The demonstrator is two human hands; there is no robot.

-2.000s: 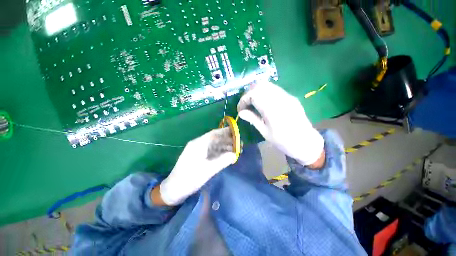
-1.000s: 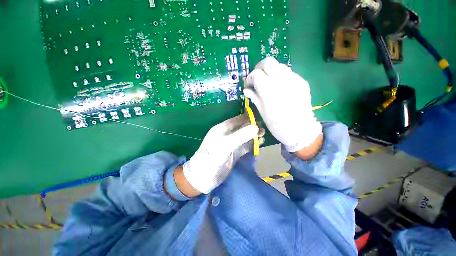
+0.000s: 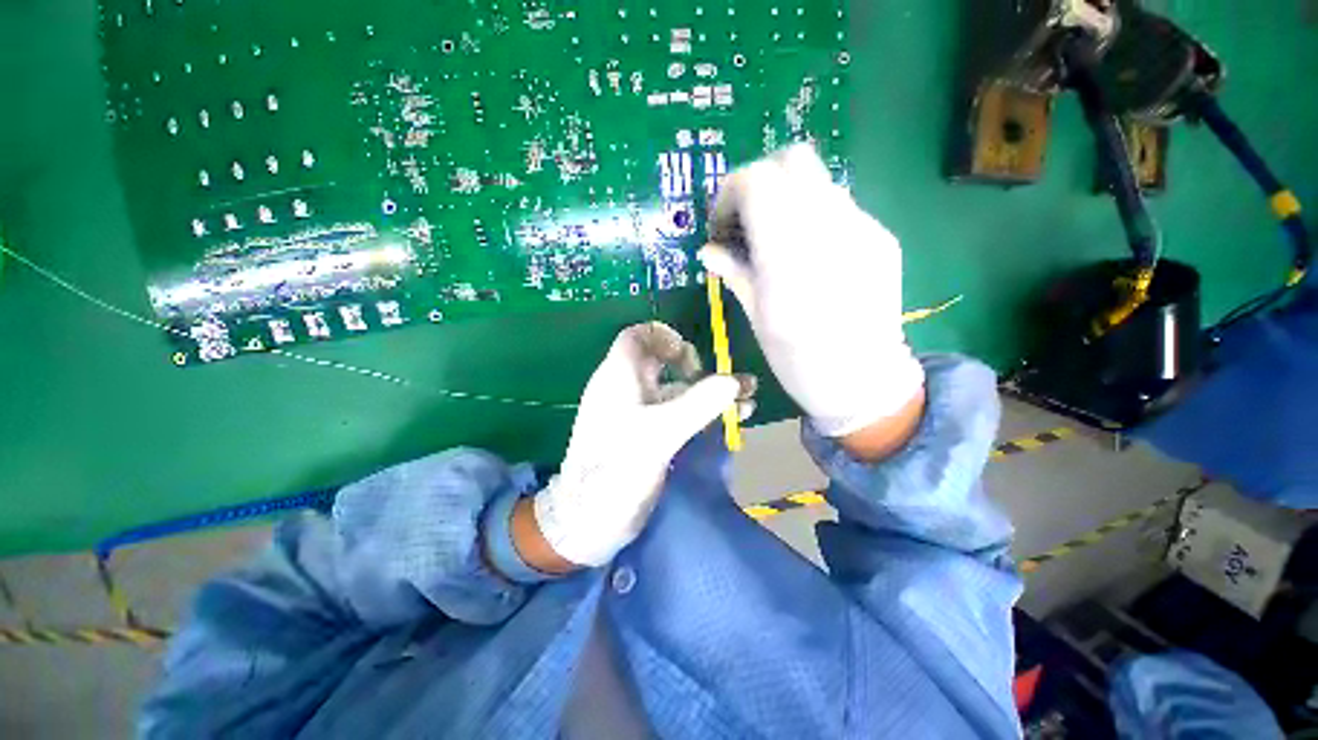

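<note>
A yellow tape (image 3: 723, 347) shows edge-on as a narrow upright band between my hands. My left hand (image 3: 622, 448), in a white glove, holds its lower part between thumb and fingers. My right hand (image 3: 821, 297), also gloved, has thumb and fingers closed at the tape's upper end; the fingertips are partly hidden. A large green circuit board (image 3: 477, 130) lies beyond my hands, solder side up, its top cut off by the picture edge. A thin solder wire (image 3: 340, 369) runs from the left edge to my left hand.
Two soldering iron stands with yellow-brown pads (image 3: 1008, 133) stand at upper right. A black cup-like holder (image 3: 1153, 340) is below them, with dark cables above. A yellow strip (image 3: 932, 308) shows right of my right hand. A blue cord (image 3: 217, 523) lies along the green mat's near edge.
The tape ring has turned from a slanted view to edge-on. Both hands have moved slightly right in the picture, and my left fingers are spread more. The view has shifted.
</note>
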